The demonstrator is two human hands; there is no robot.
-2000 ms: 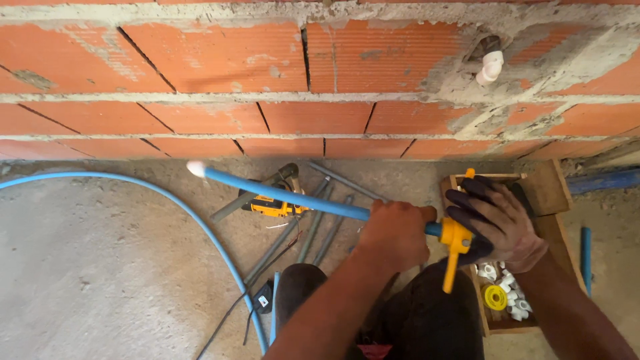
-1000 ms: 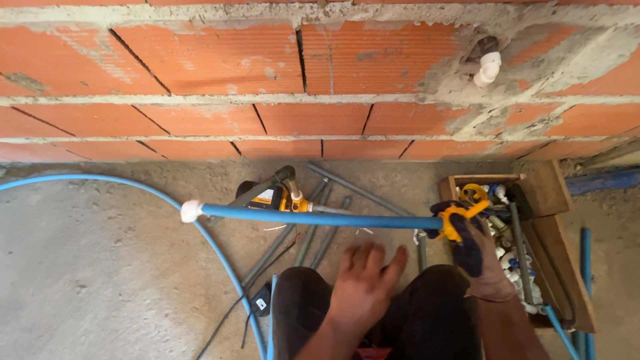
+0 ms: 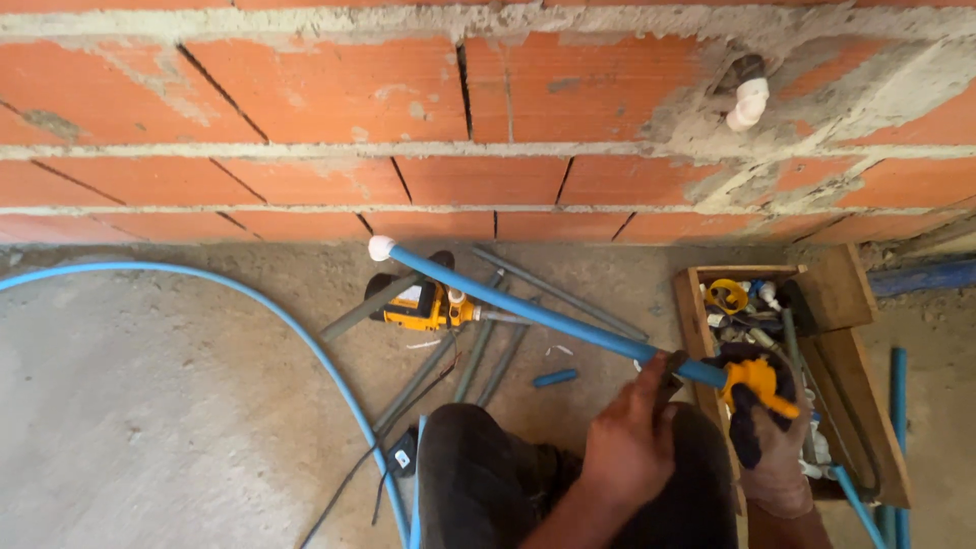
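Note:
A blue plastic pipe point(image 3: 549, 316) slants across the view, with a white fitting point(image 3: 380, 248) on its far left end. At its right end sits a yellow pipe-threading tool point(image 3: 756, 387), which my gloved right hand point(image 3: 770, 427) grips. My bare left hand point(image 3: 637, 435) is closed around a dark object at the pipe, just left of the tool; that object is mostly hidden by my fingers. The pipe passes above a yellow and black pump point(image 3: 423, 303) on the floor.
A wooden box point(image 3: 690, 305) of fittings stands at the right, with blue pipes point(image 3: 898, 396) beside it. Grey pipes point(image 3: 564, 293), a short blue piece point(image 3: 555, 378) and a curved blue hose point(image 3: 305, 335) lie on the floor. A white elbow point(image 3: 749, 103) juts from the brick wall.
My left hand, apart from the pipe one second ago, is now at it with a dark object. The pipe's right end has dropped, and the yellow tool is lower.

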